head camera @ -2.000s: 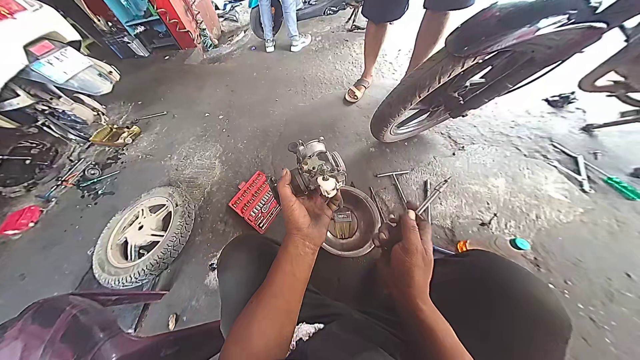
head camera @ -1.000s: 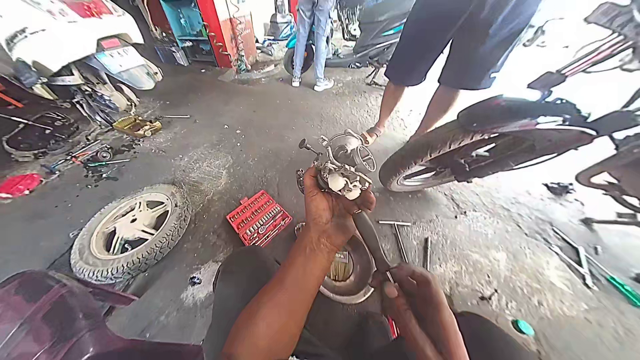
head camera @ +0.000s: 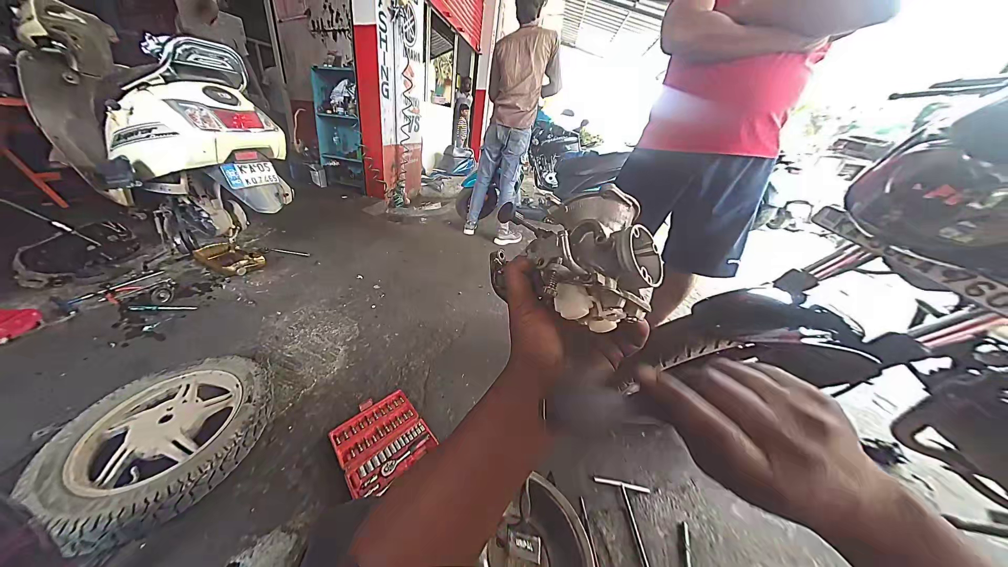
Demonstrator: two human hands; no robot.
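A metal carburetor [head camera: 591, 260] with a white plastic float is held up in my left hand [head camera: 551, 331], its round intake mouth facing right. My thumb is on its left side, and the other fingers are under it. Just below and to the right is my right hand [head camera: 756, 441], back up, fingertips close to the left hand's fingers. A dark blur lies between the two hands, so what the right fingertips hold cannot be made out.
A red socket set [head camera: 382, 441], a metal basin [head camera: 555, 512], a T-handle wrench [head camera: 630, 512] and a wheel [head camera: 165, 425] lie on the floor. A scooter [head camera: 197, 134] stands back left, a motorcycle [head camera: 787, 339] at right. A person in shorts [head camera: 701, 181] stands close ahead.
The view has tilted up. My left hand has raised the carburetor and turned it. The right hand has come up beside the left; a second ago it held a dark-handled tool lower down.
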